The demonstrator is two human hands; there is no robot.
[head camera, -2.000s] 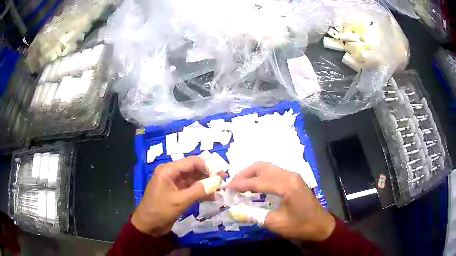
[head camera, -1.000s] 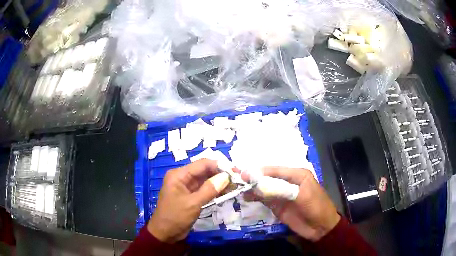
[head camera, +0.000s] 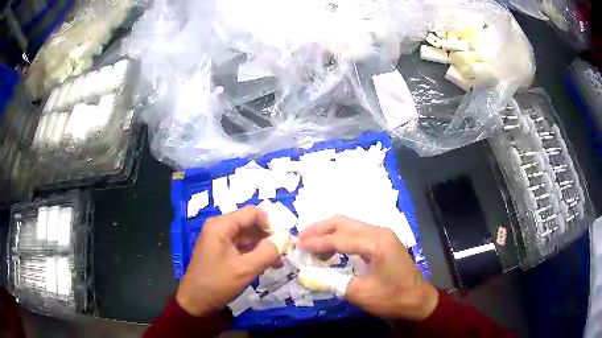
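My left hand (head camera: pixel 231 254) and my right hand (head camera: pixel 373 264) meet over the front of a blue plastic tray (head camera: pixel 177 224). Their fingertips pinch a small whitish part (head camera: pixel 294 243) between them; it is mostly hidden and blurred. Cream-white coverings are on some fingers. White flat pieces (head camera: pixel 343 191) lie in the tray, heaped at the centre and right, looser at the left and under my hands.
Clear plastic bags (head camera: pixel 297 92) lie behind the tray, one holding cream foam pieces (head camera: pixel 462 56). Clear blister trays with white cylinders (head camera: pixel 56 251) stand left. A black slab (head camera: pixel 465 231) and a blister tray of slim parts (head camera: pixel 544 178) are right.
A slim white rod with a dark part, seen between my hands one second ago, no longer shows clearly. My right hand has turned and its fingers are straighter. The view has shifted slightly.
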